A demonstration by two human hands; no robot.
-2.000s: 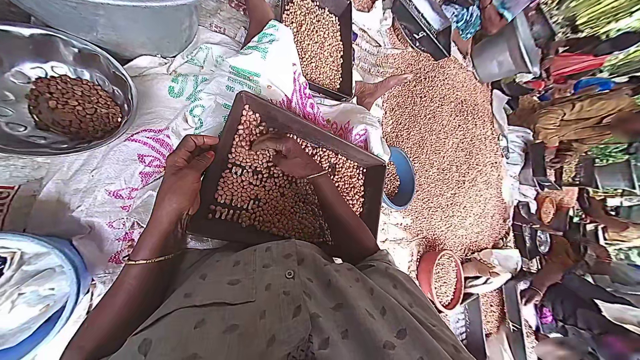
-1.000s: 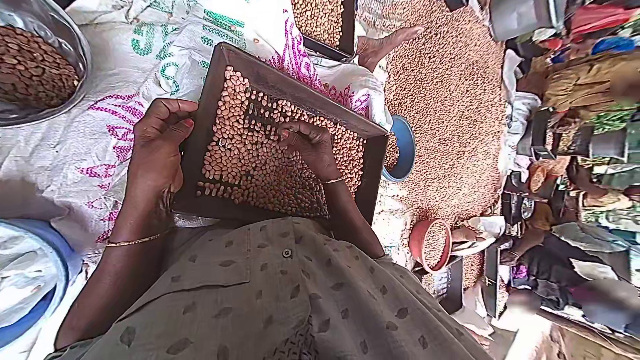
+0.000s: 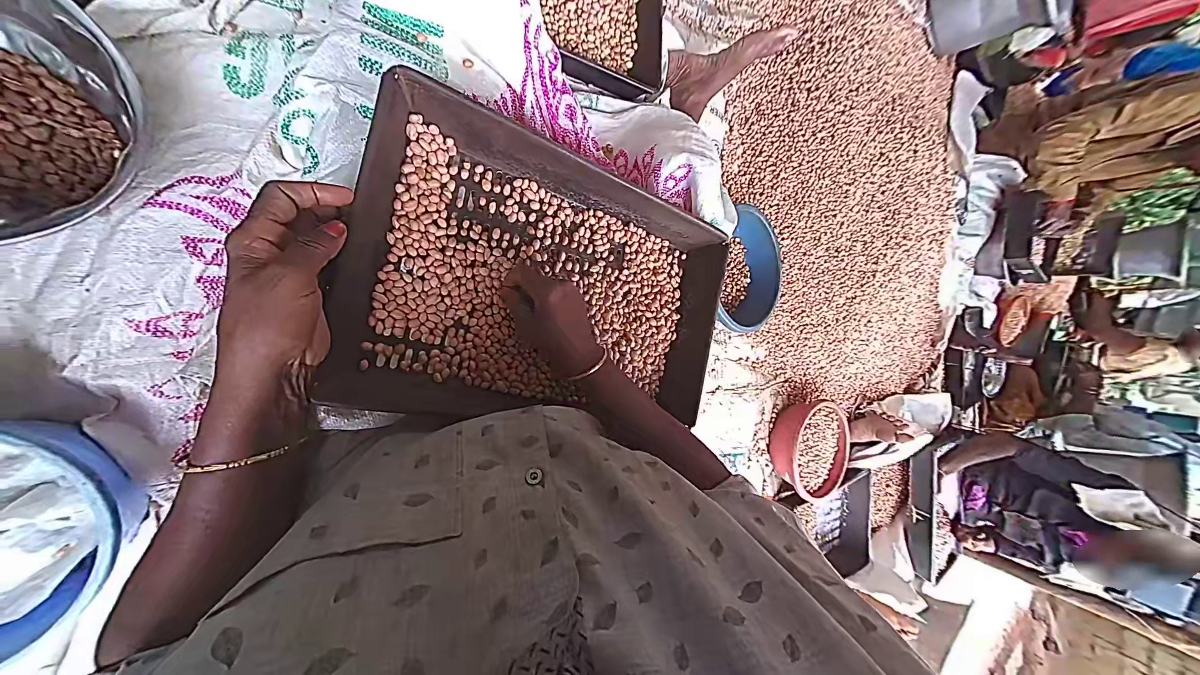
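Note:
A dark rectangular tray (image 3: 689, 328) lies at my lap, tilted in the view. Shelled nuts, probably peanuts (image 3: 422, 281), cover much of its ribbed floor, with dark slots showing between some rows. My left hand (image 3: 286, 272) grips the tray's left wall, thumb on the rim and the other fingers partly hidden. Over the middle of the tray is my right hand (image 3: 553, 319), its fingers bent down and touching the nuts; whether it pinches any cannot be seen.
White printed sacks (image 3: 187, 178) lie beneath. A metal bowl of darker nuts (image 3: 131, 112) is upper left, a blue tub (image 3: 122, 506) lower left. A blue bowl (image 3: 764, 272), a large nut heap (image 3: 844, 187) and a red bowl (image 3: 783, 441) are right. Another person's foot (image 3: 722, 70) is near; other people sit beyond.
My right hand has moved over the nuts toward the tray's near side, and dark slots show where it was. My left hand keeps its grip on the tray. The view has shifted somewhat.

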